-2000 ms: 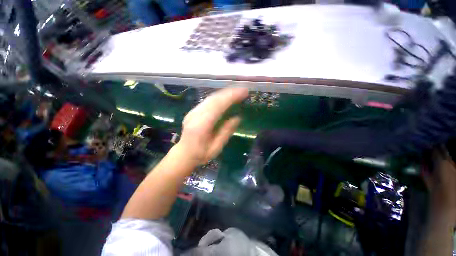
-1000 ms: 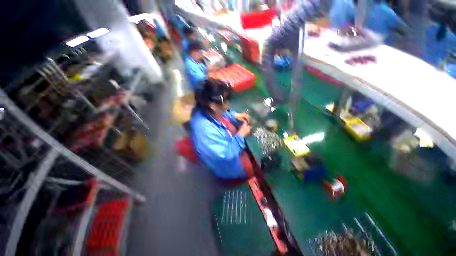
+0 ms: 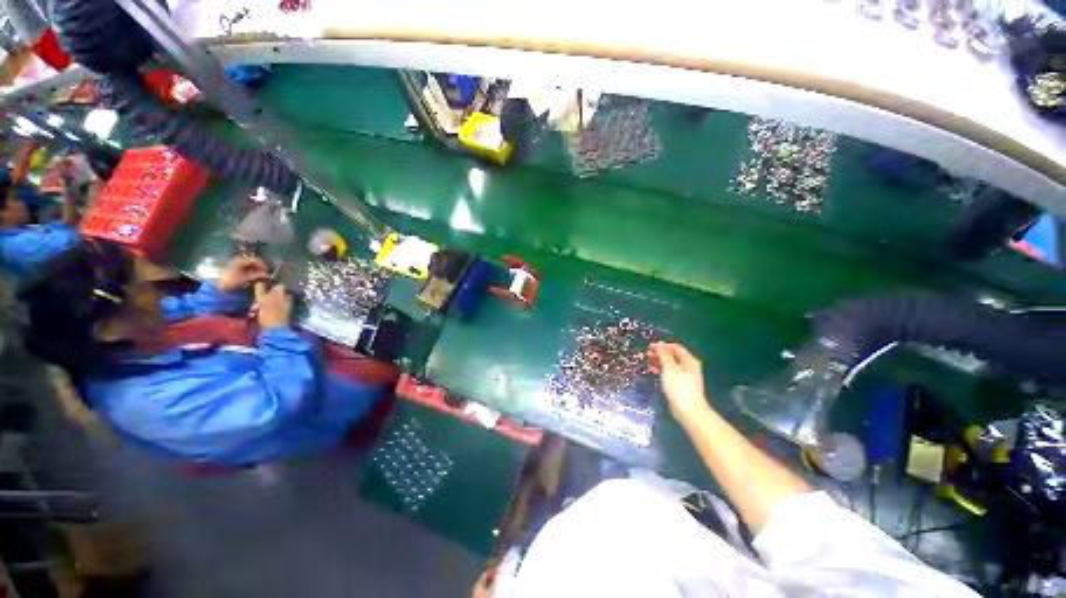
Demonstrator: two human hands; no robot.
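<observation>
A heap of small coppery, reddish and silver components [image 3: 614,362] lies on a clear tray [image 3: 596,426] on the green bench mat. My right hand [image 3: 678,376] reaches in from the lower right, its fingertips at the heap's right edge. Whether a part is between the fingers is too small to tell. My left hand [image 3: 485,582] shows only as a small part at the bottom edge, below the white sleeve. Its fingers are cut off.
A solder spool stand [image 3: 518,283] and a soldering station [image 3: 468,286] stand left of the heap. An extraction hood [image 3: 795,397] with a thick hose [image 3: 935,321] is on the right. A person in blue [image 3: 222,391] sits at the left. A white shelf [image 3: 585,53] runs above the bench.
The view has swung from the shelf, then the left-hand neighbour and aisle, to the heap. No hand showed one second ago; now my right hand is at the heap.
</observation>
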